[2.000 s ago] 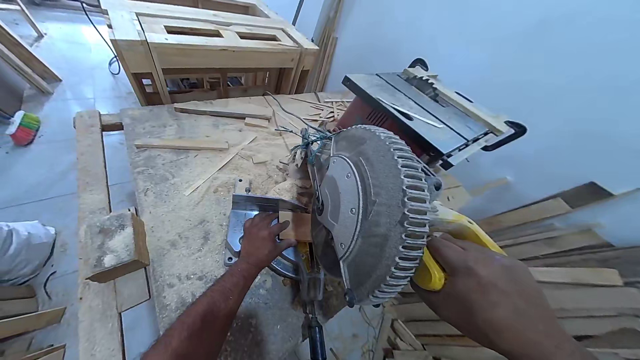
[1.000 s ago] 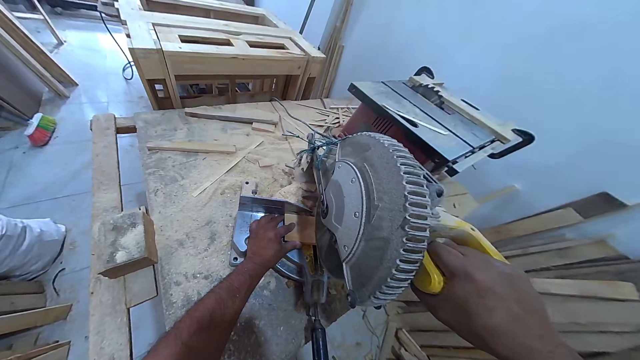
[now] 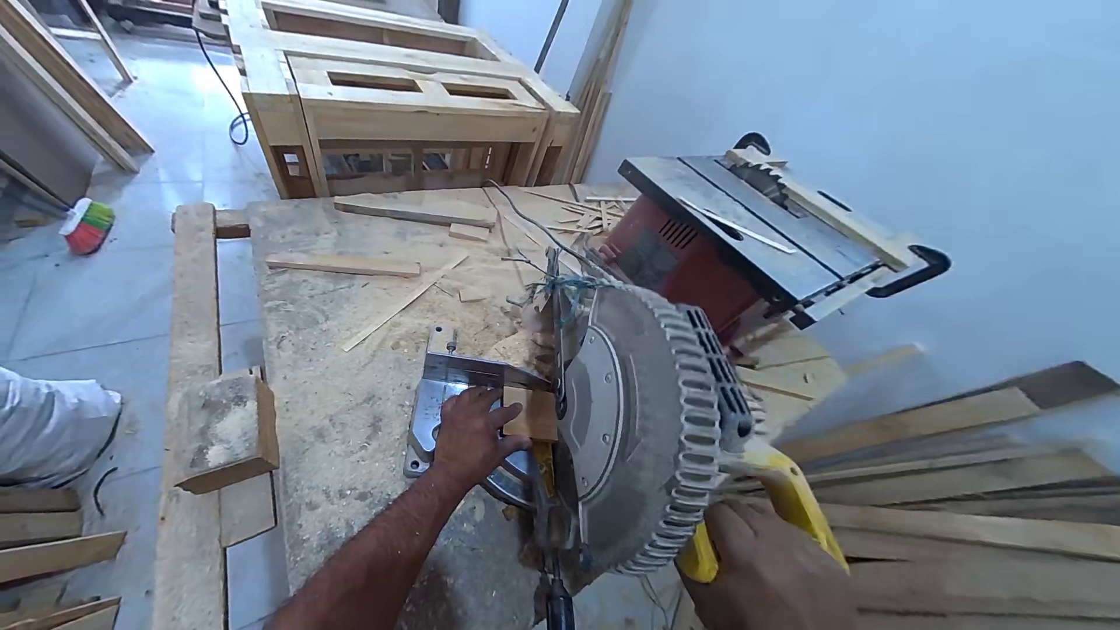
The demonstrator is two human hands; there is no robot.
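A miter saw with a grey, ribbed blade guard stands on a sawdust-covered workbench. My right hand is wrapped around its yellow handle, to the right of the guard. On the saw's metal base, my left hand presses a small wooden block near the metal fence, its fingers on the block's left side. The block's right end lies close beside the guard, which hides the blade's contact with it, if any.
Behind the saw stands a red table saw. Thin offcuts and a cord lie on the bench. A dusty wood block sits on the left rail. Boards are stacked at the right, and a wooden frame stands beyond the bench.
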